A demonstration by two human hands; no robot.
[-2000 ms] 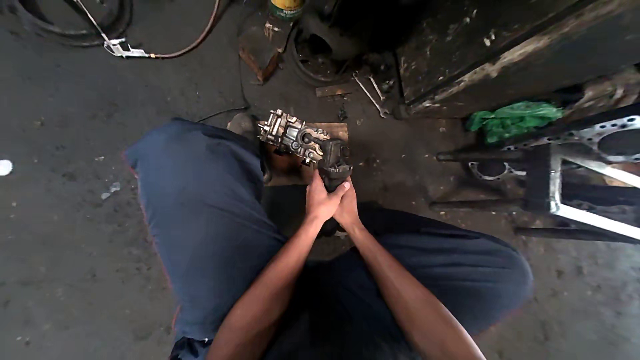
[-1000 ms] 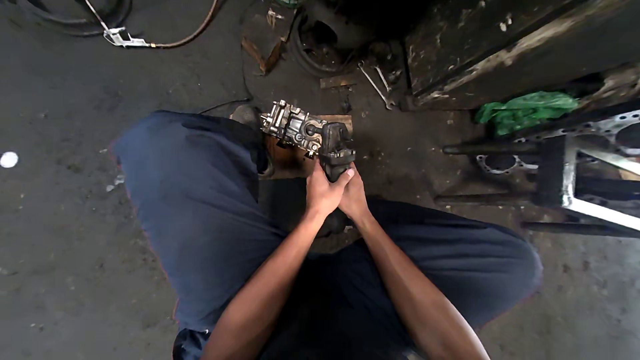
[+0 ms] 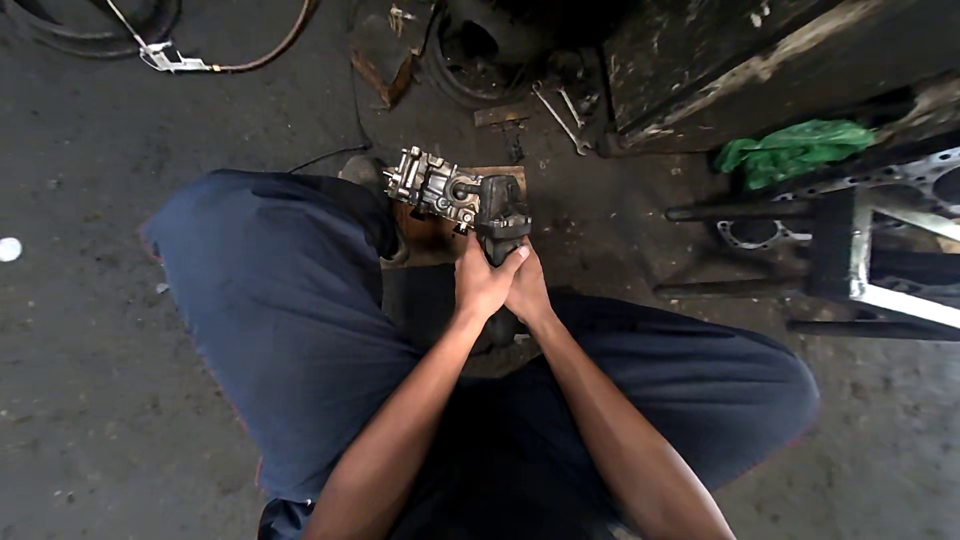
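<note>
Both of my hands are wrapped around the grip of a dark power tool point(image 3: 504, 206), which looks like a cordless impact wrench or drill. My left hand point(image 3: 484, 279) holds it from the left and my right hand point(image 3: 531, 285) from the right, with a thumb laid across the back of the grip. The tool's head lies against the right end of a metal carburetor-like part point(image 3: 435, 186), and its tip is hidden. Beneath that part is a wooden board point(image 3: 499, 174) on the floor between my legs.
Two wrenches point(image 3: 556, 118) lie on the floor ahead, near a dark round wheel-like part point(image 3: 480, 97). An air blow gun point(image 3: 174, 58) with a hose is at the upper left. At right are a green plastic bag point(image 3: 799, 150), metal gaskets point(image 3: 757, 234) and a metal frame point(image 3: 861, 247).
The tool's head has swung upward from its lower, tilted position two seconds ago, still in both hands. The metal part remains on the board.
</note>
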